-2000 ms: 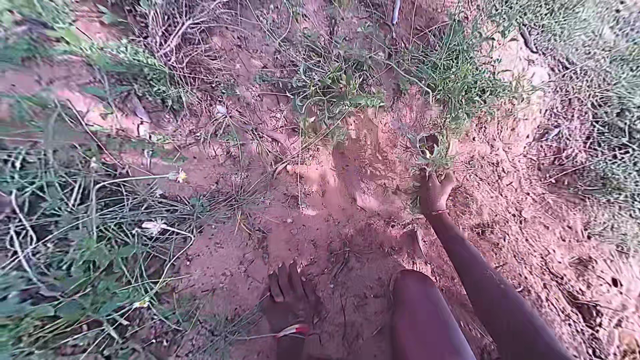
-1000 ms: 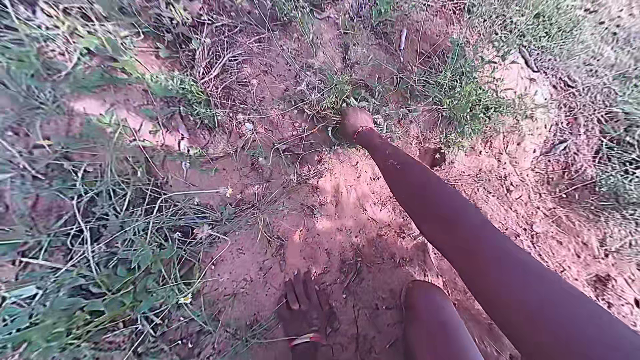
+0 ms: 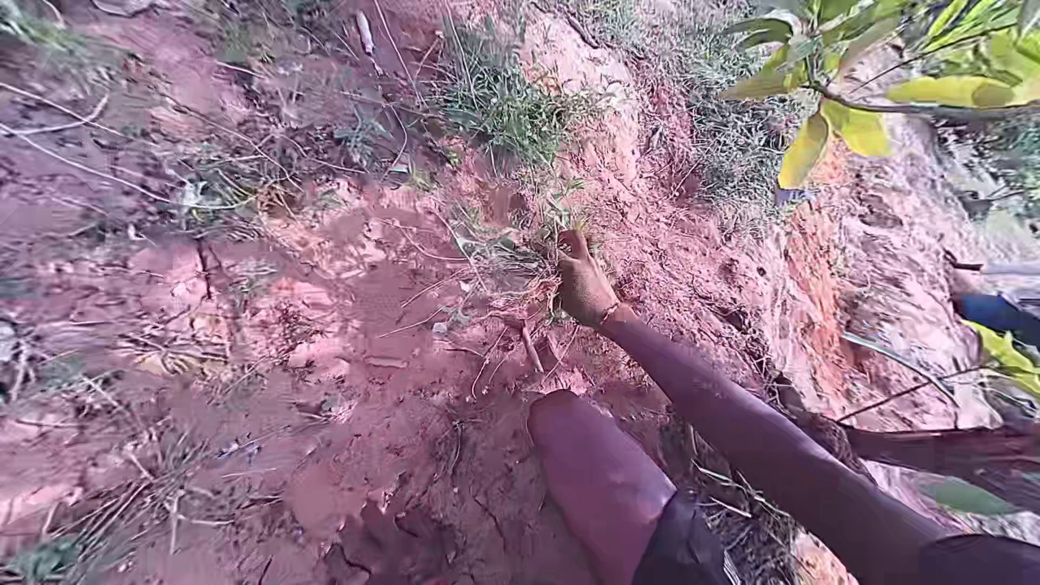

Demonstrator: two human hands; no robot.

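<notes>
My right hand (image 3: 587, 280) is closed round a tuft of uprooted-looking grass and weeds (image 3: 520, 256), low over the reddish soil at the middle of the view. Thin pale stems and roots spread to the left of the fingers. A short brown stick (image 3: 532, 348) lies just below the hand. Beyond the hand grows a clump of green grass (image 3: 520, 114). My left hand is out of the frame. My bent knee (image 3: 569, 422) is below the right hand.
A leafy branch (image 3: 861, 106) reaches in at the upper right. An eroded earth bank (image 3: 821, 284) drops away on the right, with a thin bent stem (image 3: 902, 357) across it. Dry grass (image 3: 138, 520) lies at the lower left, and twigs (image 3: 73, 162) at the upper left.
My right hand has left the spot at the rooted grass and now holds a tuft nearer the knee. My left hand has gone out of sight. The view has swung right.
</notes>
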